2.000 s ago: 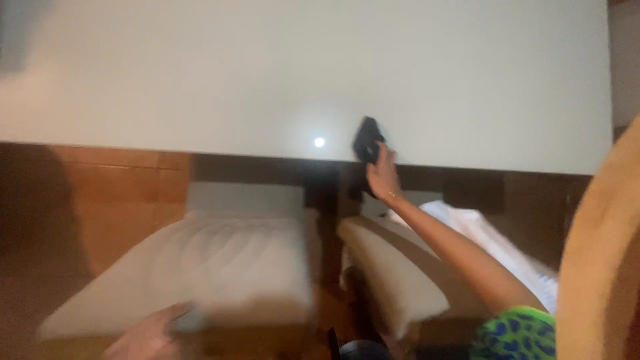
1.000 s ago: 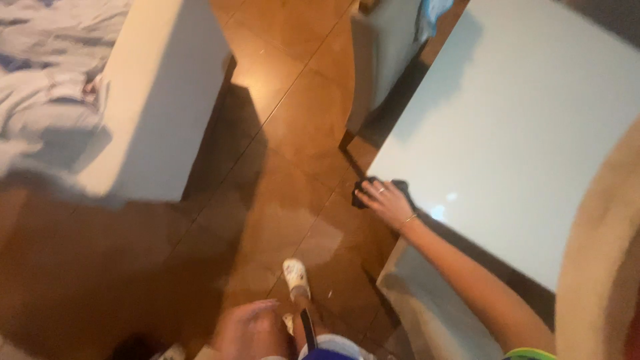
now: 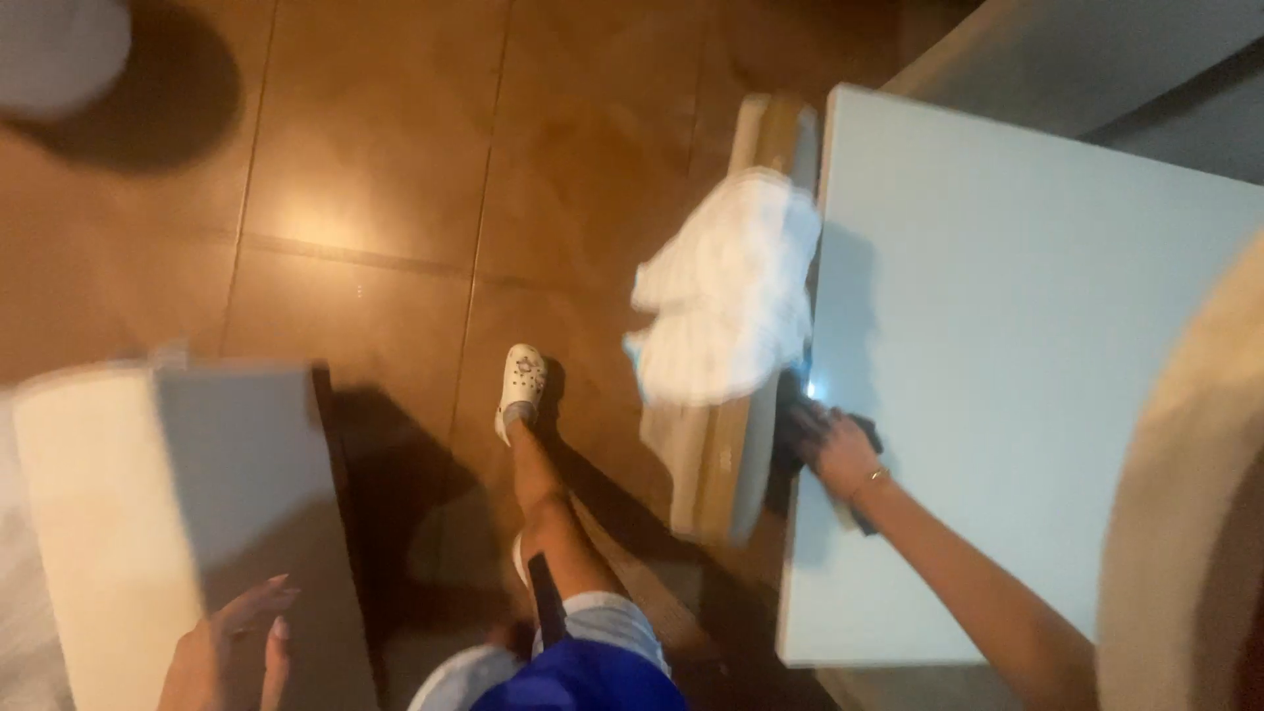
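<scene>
My right hand (image 3: 839,454), with a bracelet at the wrist, presses a dark cloth (image 3: 867,434) onto the left edge of a white tabletop (image 3: 997,375). Blur hides how the fingers hold it. Just left of that hand, a white cloth (image 3: 731,286) hangs over the back of a chair (image 3: 726,474) against the table. At the bottom left, my left hand (image 3: 232,642) is in the air with its fingers apart and nothing in it, in front of a pale upholstered piece of furniture (image 3: 109,494).
Brown floor tiles (image 3: 375,178) run between the furniture. My foot in a white clog (image 3: 523,380) stands on them. A round pale object (image 3: 59,49) is at the top left. A blurred tan curved shape (image 3: 1175,474) fills the right edge, and grey furniture (image 3: 1086,59) lies beyond the table.
The view has swung strongly around the table. My right hand stays on the dark cloth, from the table's long edge to near a corner and then beside the chair with the white cloth.
</scene>
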